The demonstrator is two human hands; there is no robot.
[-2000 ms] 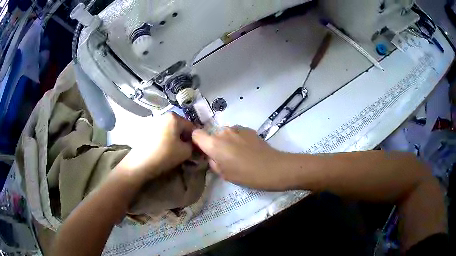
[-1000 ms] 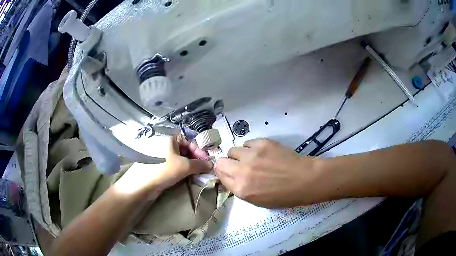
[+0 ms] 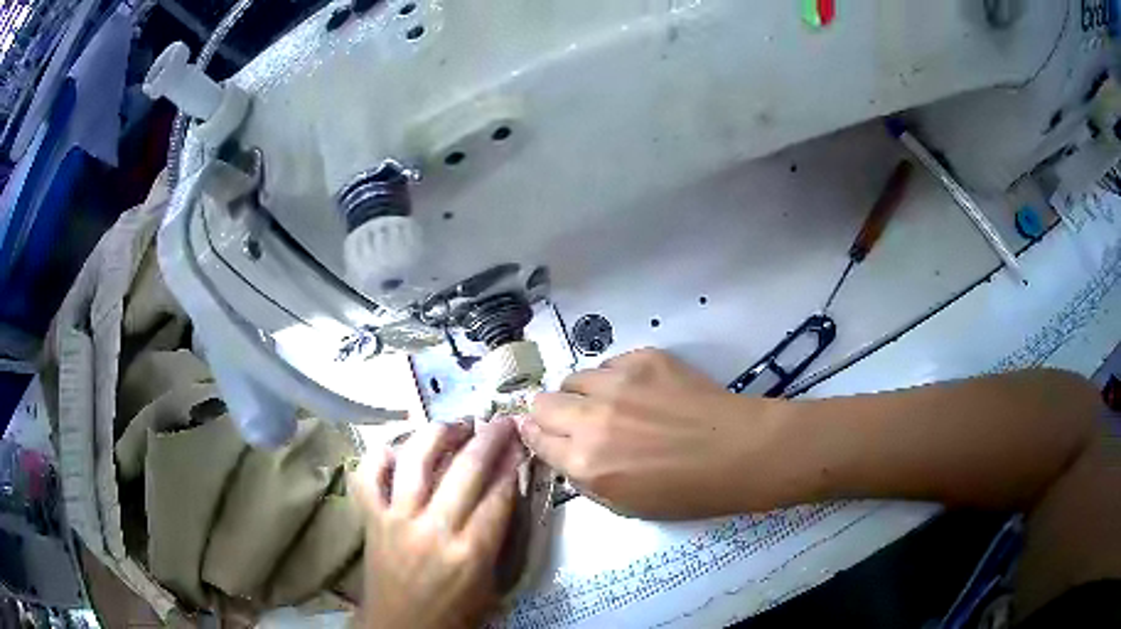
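The khaki garment (image 3: pixel 221 492) lies crumpled left of the needle, with a pale band (image 3: pixel 84 393) along its left edge. My left hand (image 3: pixel 436 516) is palm down on the cloth just in front of the needle area, fingertips bent onto it. My right hand (image 3: pixel 627 430) has its thumb and fingertips together on a small bit of cloth, meeting my left fingertips. The metal needle plate (image 3: pixel 445 383) shows behind my fingers, below the pale tension knob (image 3: pixel 514 366). The needle tip and the exact seam are hidden.
The white machine arm (image 3: pixel 639 74) crosses the top. The grey lamp (image 3: pixel 261 412) hangs at left. Black thread snips (image 3: pixel 787 356), a brown-handled awl (image 3: pixel 883 211) and a thin pale rod (image 3: pixel 965 203) lie at right. A printed scale (image 3: pixel 738 528) runs along the table's front edge.
My left hand has moved from the left side to the front and lies flatter on the cloth. My right hand has stayed nearly in place. The view has moved closer since the earliest frame.
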